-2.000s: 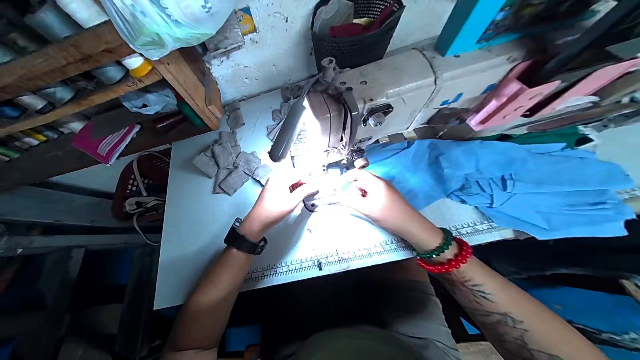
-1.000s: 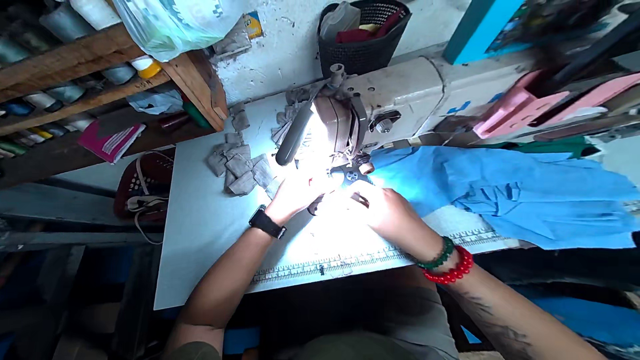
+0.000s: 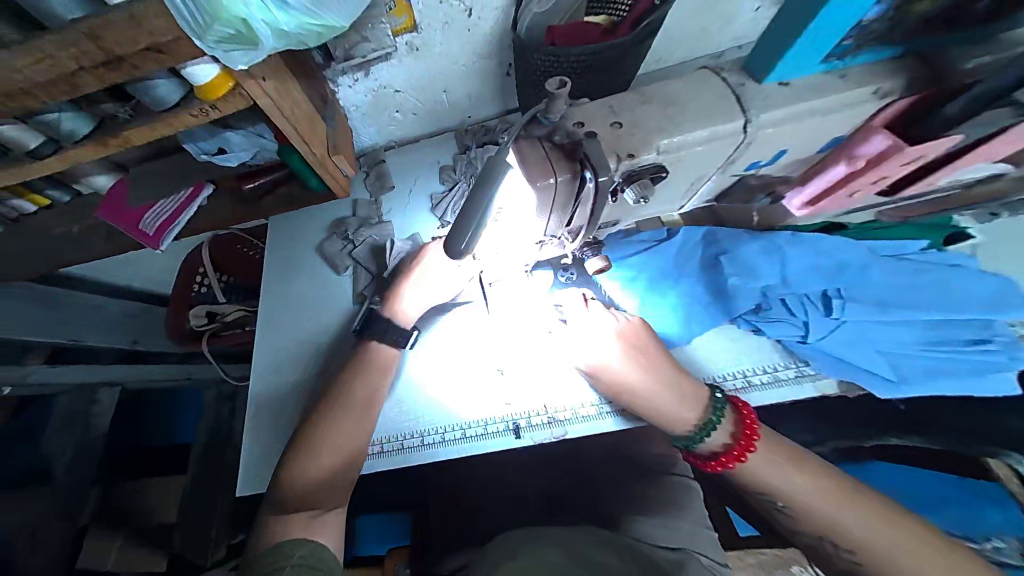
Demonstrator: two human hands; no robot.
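Under the lamp of a sewing machine (image 3: 552, 184), strong glare washes out the sewing area. My left hand (image 3: 428, 280) is left of the needle area, beside a pile of grey fabric pieces (image 3: 356, 240); its fingertips are lost behind the lamp and in glare. Just right of and in front of the needle area is my right hand (image 3: 616, 336), its fingers bent low over the table, a small dark reddish thing near them. Whether either hand holds anything cannot be made out. Blue cloth (image 3: 800, 280) lies to the right, beneath the machine arm.
A printed measuring scale (image 3: 512, 424) runs along the front edge of the white table. Thread spools (image 3: 160, 90) fill the wooden shelf at upper left. A dark basket (image 3: 588, 60) is behind the machine, a dark red basket (image 3: 216, 296) left of the table, and pink holders (image 3: 872, 164) at right.
My left hand has moved left, away from the needle area toward the grey fabric pieces. My hands were close together two seconds ago and are now farther apart.
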